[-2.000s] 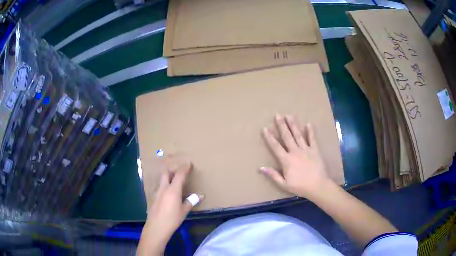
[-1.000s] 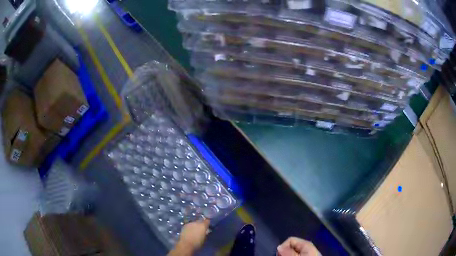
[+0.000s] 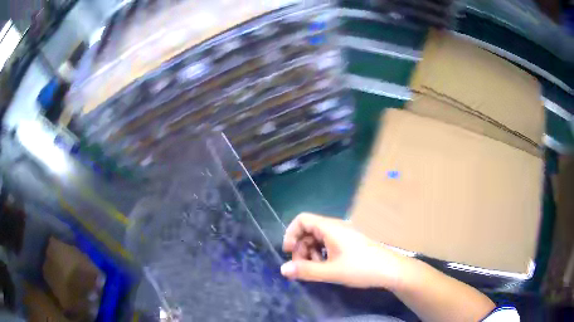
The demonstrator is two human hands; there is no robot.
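Observation:
A clear plastic tray (image 3: pixel 208 245), blurred and see-through, is held up tilted at the lower left, its straight edge showing as a bright line. My right hand (image 3: pixel 321 251) is at that edge, fingers curled and thumb apart from them; no firm grip shows. A small pale blurred spot at the tray's bottom left corner may be a fingertip of my left hand; the rest is out of the picture. A plain cardboard sheet (image 3: pixel 453 195) with a blue dot lies at the right, over a clear tray whose glossy edge shows below it.
A tall blurred block of stacked trays (image 3: pixel 252 94) stands at the upper left. Laid-aside cardboard (image 3: pixel 481 82) lies beyond the sheet on the green surface with pale strips. Another stack is at the top. A blue pallet-like edge (image 3: pixel 113 283) and brown boxes (image 3: pixel 66 270) are at the lower left.
The view swung left and down, then partly back right. The empty tray, lower with my left hand on it one second ago, is now raised nearer the work surface. My right hand has come to its edge.

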